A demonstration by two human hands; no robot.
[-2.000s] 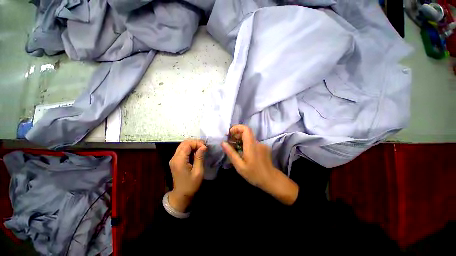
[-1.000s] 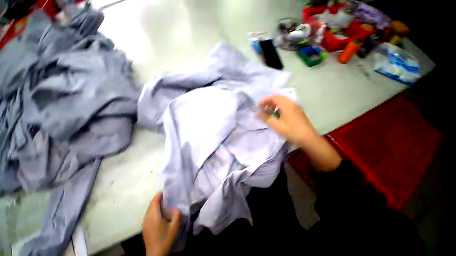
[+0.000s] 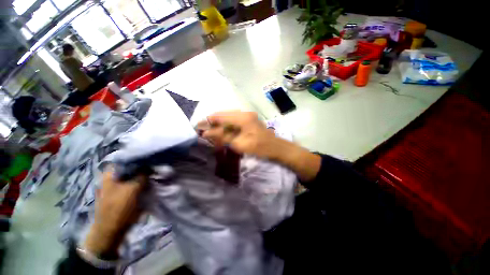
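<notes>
A pale grey-lavender jacket is held up above the table's front edge, blurred, with a dark band and a dark red patch showing inside. My left hand grips its edge at the left, blurred. My right hand is at the jacket's upper right edge, fingers bent against the cloth, with a small dark and greenish object in the palm, probably the snips.
A garment pile lies at left. On the table are a phone, a green box, an orange spool, a red tray and a plant. A person stands far behind.
The jacket has been lifted from the table and turned, showing its dark inside parts. Both hands have moved up with it. The view has tilted up to the room.
</notes>
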